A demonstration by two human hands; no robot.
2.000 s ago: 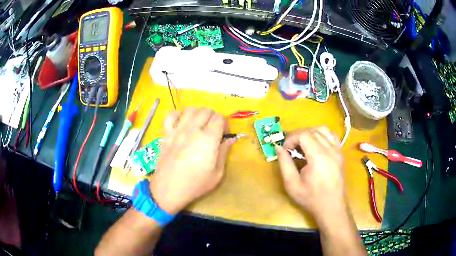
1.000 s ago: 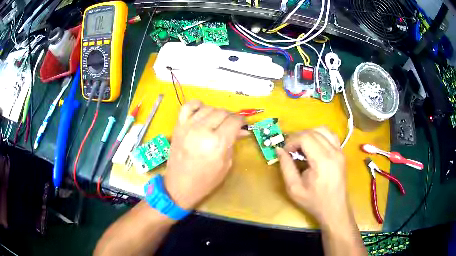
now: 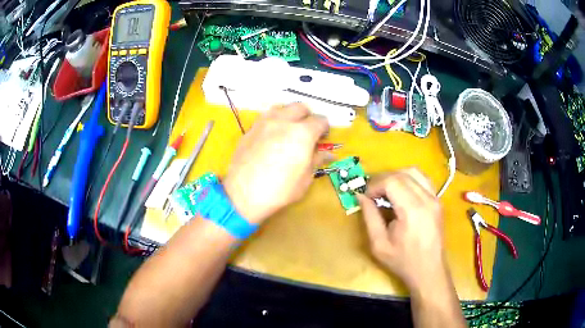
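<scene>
A small green circuit board (image 3: pixel 346 186) with tall components lies on the yellow-orange mat. My right hand (image 3: pixel 407 221) grips its right edge with thumb and fingertips; a white plug or cable end (image 3: pixel 383 203) shows beside them. A black alligator clip (image 3: pixel 323 172) touches the board's upper left corner. A red alligator clip (image 3: pixel 330 147) lies just above it. My left hand (image 3: pixel 277 160), with a blue watch, is over the mat left of the board, fingers curled beside the red clip. Its fingertips are hidden, so its hold is unclear.
A second board (image 3: pixel 192 192) lies partly under my left wrist. A white housing (image 3: pixel 256 80) and a module with a red part (image 3: pixel 398 101) are behind. The multimeter (image 3: pixel 136 70) stands left. A tub of scraps (image 3: pixel 481 125), brush (image 3: pixel 503 207) and nippers (image 3: pixel 482 237) are right.
My left hand has brought the black clip right to the board's upper left corner, then moved up beside the red clip. My right hand has stayed at the board.
</scene>
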